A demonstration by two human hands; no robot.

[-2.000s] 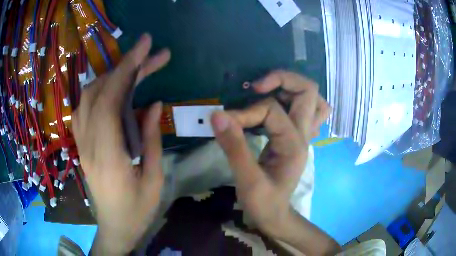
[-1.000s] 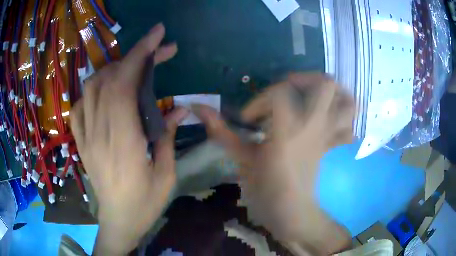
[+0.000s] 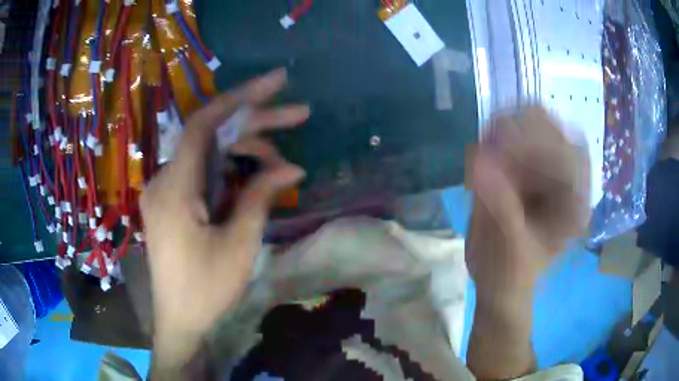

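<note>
My left hand [image 3: 208, 201] is at centre-left, palm side turned right, fingers spread and curled. A small orange film piece [image 3: 287, 197] shows beside its thumb, seemingly held in the hand. A whitish patch [image 3: 232, 128] shows among its fingers; what it is stays unclear. A dark strip lies along the palm, mostly hidden. My right hand [image 3: 525, 182] is strongly blurred, over the front edge of the sticker sheet stack [image 3: 569, 59]; its fingertips and anything in them cannot be made out. A white adhesive pad with a dark centre [image 3: 415, 35] and orange film at its top lies at the back.
An orange bundle [image 3: 119, 160] with red and blue lead wires and white connectors lies left. A clear bag [image 3: 633, 149] of red-wired parts lies far right. Pale tape [image 3: 443, 82], a tiny ring [image 3: 374, 141] and a red wire with connector [image 3: 289, 21] are on the green mat [image 3: 335, 74].
My right hand has moved right, from the white pad to the sheet stack. The white pad between the hands no longer shows there. The view has shifted, showing more orange bundle and the back pad.
</note>
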